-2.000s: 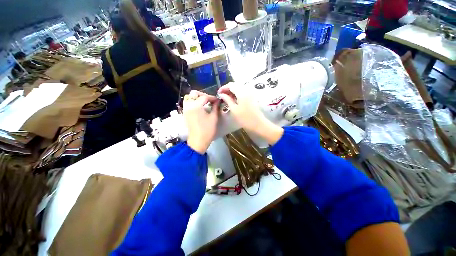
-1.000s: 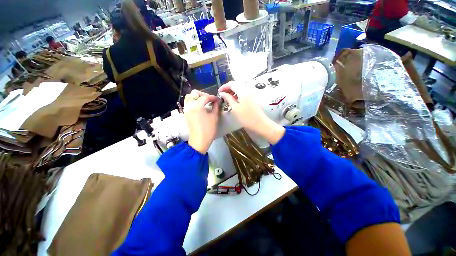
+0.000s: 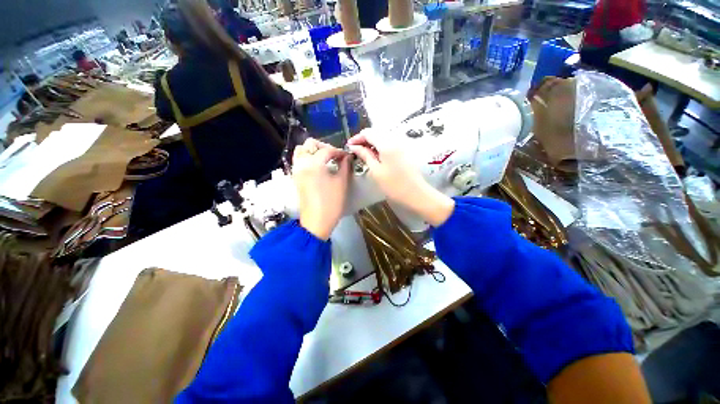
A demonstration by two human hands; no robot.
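My left hand (image 3: 320, 183) and my right hand (image 3: 388, 175) are close together above the white sewing machine arm (image 3: 438, 150). A small silvery round piece, seemingly a bobbin or bobbin case (image 3: 333, 165), is in my left fingertips. My right thumb and fingertips are pinched at a small dark and silvery part (image 3: 352, 155) beside it; whether they hold it or a thread is too small to tell. A brown fabric panel (image 3: 150, 339) with a zipper (image 3: 224, 316) along its right edge lies on the white table, left of my left sleeve.
Zipper bundles (image 3: 391, 245) lie behind and right of the needle area. A red tool (image 3: 359, 297) and black cord (image 3: 407, 298) lie on the table (image 3: 371, 335). Thread cones (image 3: 346, 22) stand behind. A person (image 3: 217, 95) sits ahead left. Cut-piece stacks (image 3: 103, 162) are at left.
Both hands stay together over the machine arm with only small finger shifts. The person ahead has leaned slightly left. The fabric panel stays on the table.
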